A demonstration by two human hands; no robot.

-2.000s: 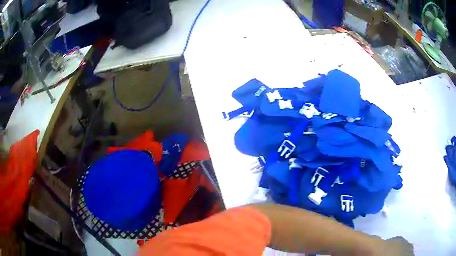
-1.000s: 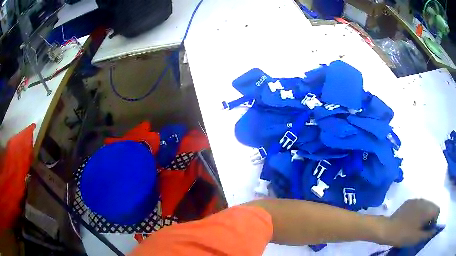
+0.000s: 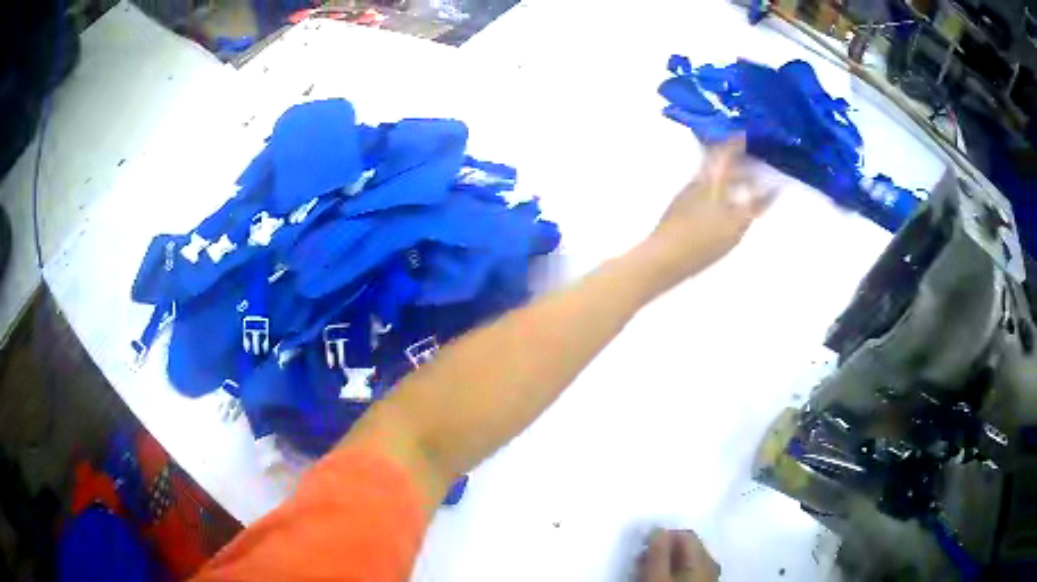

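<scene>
My left hand [image 3: 728,199] is blurred, at the near edge of a smaller batch of blue pouch pieces [image 3: 785,108] on the far side of the white table. Its fingers overlap the batch's edge; whether they grip a piece cannot be told. My left forearm crosses in front of a large pile of blue pouch pieces [image 3: 375,244] with white buckles, at the left. My right hand [image 3: 677,557] is at the bottom edge, partly cut off and slightly blurred, with curled fingers; nothing clear shows in it.
The grey sewing machine [image 3: 921,296] stands at the right, with shiny metal parts low on it. The white tabletop [image 3: 648,398] lies between pile and machine. Orange and blue cloth [image 3: 137,512] is below the table's left edge. Shelves and clutter are at the upper right.
The view has swung right, bringing the machine and far batch into view. My left hand has moved from the near table, where it held a dark blue piece, to the far batch. My right hand now shows.
</scene>
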